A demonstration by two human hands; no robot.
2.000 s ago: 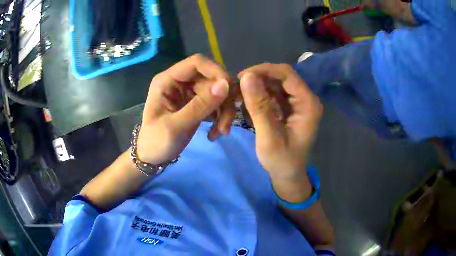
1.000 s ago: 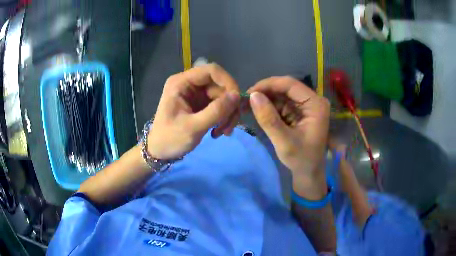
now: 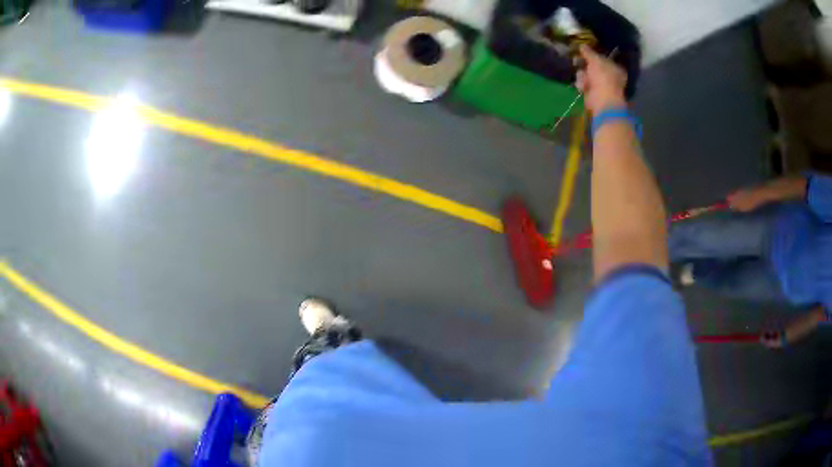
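My right hand (image 3: 602, 80), with a blue band at the wrist, reaches out at the top right over a black-lined bin (image 3: 625, 32). A thin pale strand (image 3: 567, 111) runs through its fingers and sticks out on both sides; the hand is small and blurred. Some yellowish and white bits lie in the bin beyond the fingertips. A green piece (image 3: 520, 89) adjoins the bin's near side. My left hand is out of the picture.
A white-and-tan spool (image 3: 421, 57) stands left of the bin. A red mop or broom head (image 3: 529, 254) lies on the floor, its handle leading to another person (image 3: 794, 242) at the right. Blue stools (image 3: 223, 430) are at bottom left. Yellow lines cross the floor.
My hands were together at a small green-tinted piece; now my right arm is stretched to the bin and my left hand has left the view. The view has swung from bench and basket to floor.
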